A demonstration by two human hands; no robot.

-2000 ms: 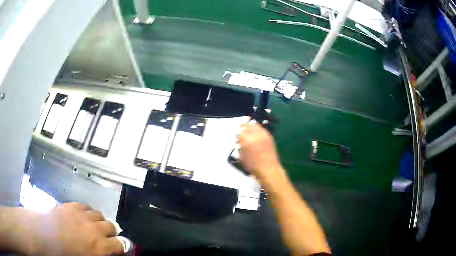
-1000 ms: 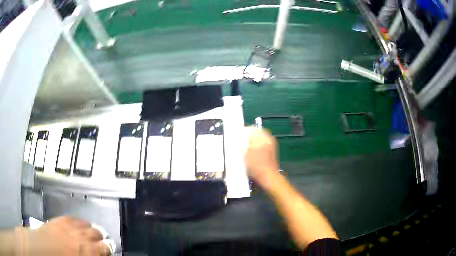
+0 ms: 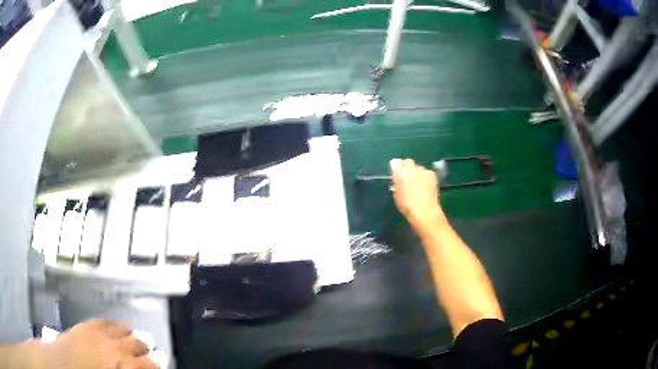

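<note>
My right hand (image 3: 417,191) is over the green conveyor belt, with pale caps on its fingertips. A dark phone middle frame (image 3: 492,171) lies flat beside its fingers on the right. A thin dark edge of another frame (image 3: 371,177) shows left of the hand, the rest hidden by it. I cannot tell if the fingers grip either one. My left hand (image 3: 101,349) is at the lower left, blurred and partly cut off, by the machine's grey edge. Several middle frames stand side by side on the white feed bed (image 3: 306,216); the rightmost (image 3: 252,186) looks washed out.
Black pads (image 3: 252,148) cross the bed's far and near edges. Silvery strips (image 3: 368,246) lie beside the bed's right end. A bright crumpled sheet (image 3: 310,106) lies on the belt behind. A white machine cover is at the left and a metal rail (image 3: 570,115) at the right.
My right hand has moved right from the bed's end onto the belt frames. The bed's frames sit further left in view. The right belt frame now appears closer to the hand.
</note>
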